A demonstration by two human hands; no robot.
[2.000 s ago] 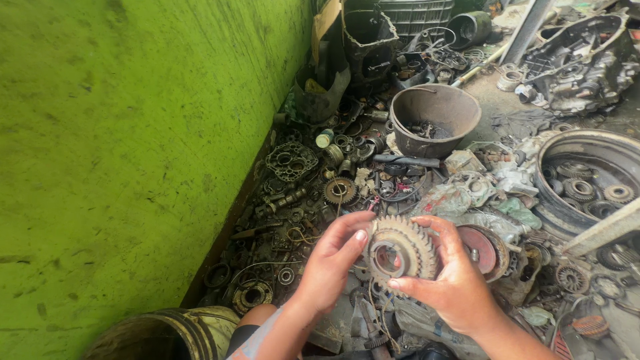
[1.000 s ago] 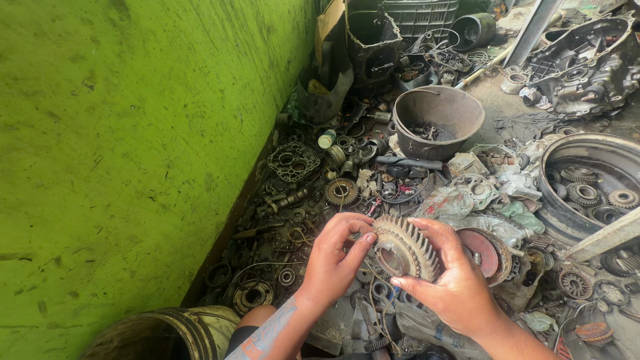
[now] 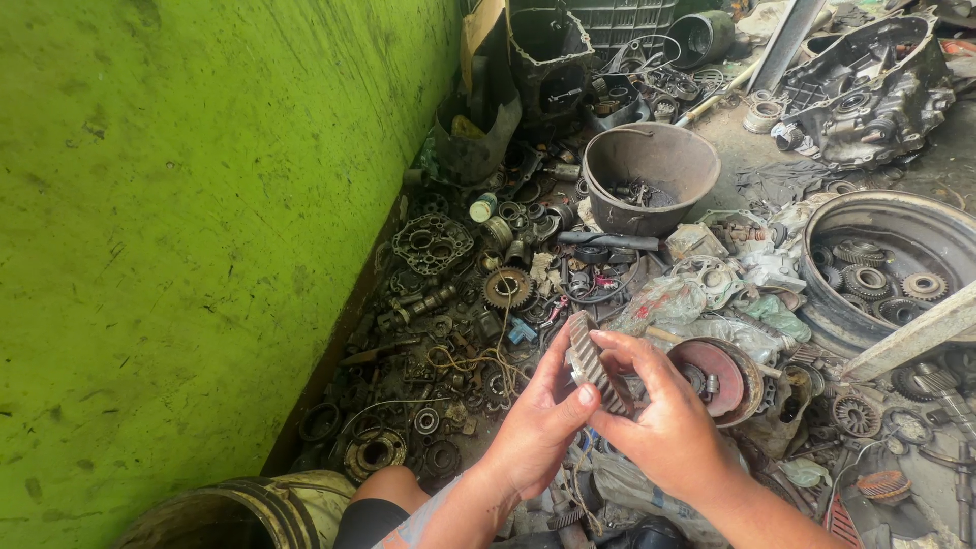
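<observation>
A helical metal gear (image 3: 596, 364) is held edge-on, its slanted teeth facing the camera. My left hand (image 3: 545, 423) grips it from the left, with the thumb on the near teeth. On the other side, my right hand (image 3: 659, 415) holds it with the fingers over its far edge and the thumb low. One face of the gear is turned away behind the fingers. Just right of my right hand lies a round dish with a reddish inside (image 3: 717, 374), holding small metal parts. A toothed ring gear (image 3: 508, 288) lies on the floor beyond my left hand.
A green wall (image 3: 198, 191) runs along the left. A bucket (image 3: 652, 171) with small parts stands ahead. At right, a wheel rim (image 3: 820, 305) holds several gears, near a gearbox housing (image 3: 869, 114). A worn drum (image 3: 290, 511) stands at lower left. Loose parts cover much of the floor.
The gear has been turned in my hands from showing its broad face to standing edge-on. Both hands have shifted their grip around it.
</observation>
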